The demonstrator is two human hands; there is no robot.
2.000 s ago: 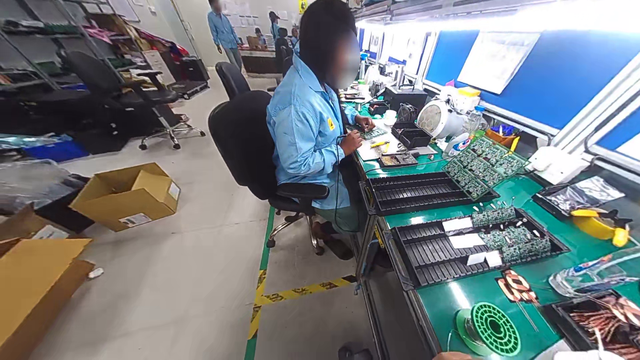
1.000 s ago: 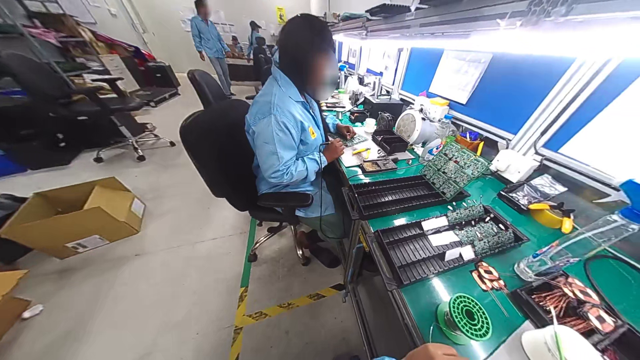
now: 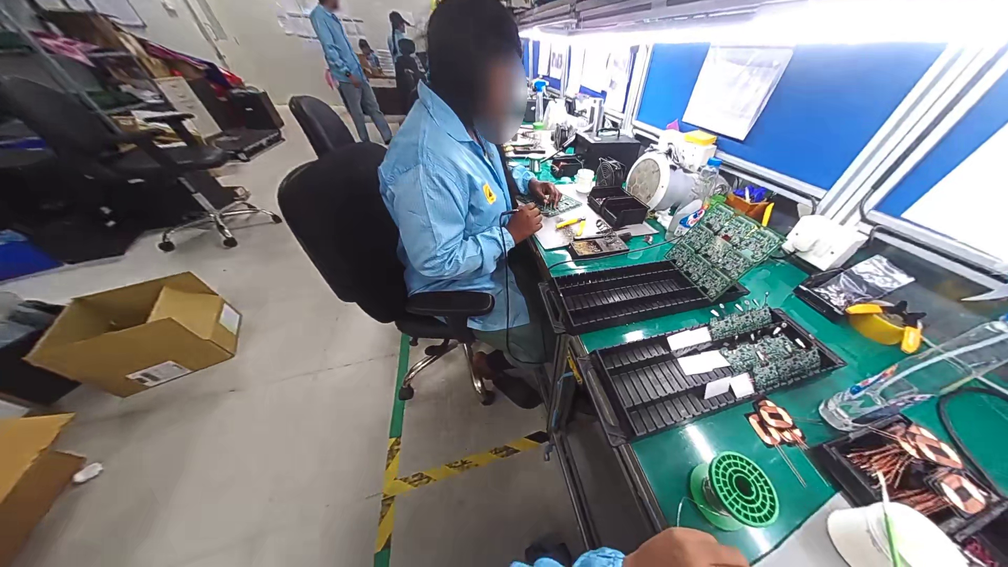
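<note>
At the bottom edge of the head view, part of a hand [image 3: 683, 547] in a light blue sleeve shows, cut off by the frame; which of my hands it is, its fingers and anything in them cannot be told. It is nearest to a green spool of wire [image 3: 742, 490] on the green bench mat. To its right are a white round container [image 3: 882, 535] and a black tray of copper coils [image 3: 906, 465]. More copper coils [image 3: 776, 424] lie on the mat behind the spool. Beyond them, a black slotted tray [image 3: 654, 394] holds small green circuit boards [image 3: 772, 358].
A co-worker in a blue coat [image 3: 449, 197] sits at the bench on a black chair [image 3: 339, 228], hands over a circuit board [image 3: 557, 206]. Another slotted tray [image 3: 622, 295] bears an upright board panel [image 3: 724, 248]. Cardboard boxes [image 3: 142, 335] stand on the floor at left. A clear plastic bottle [image 3: 913, 382] lies at right.
The view has swung, and more of the hand and its blue sleeve now shows at the bottom edge. The co-worker remains seated, hands over the board.
</note>
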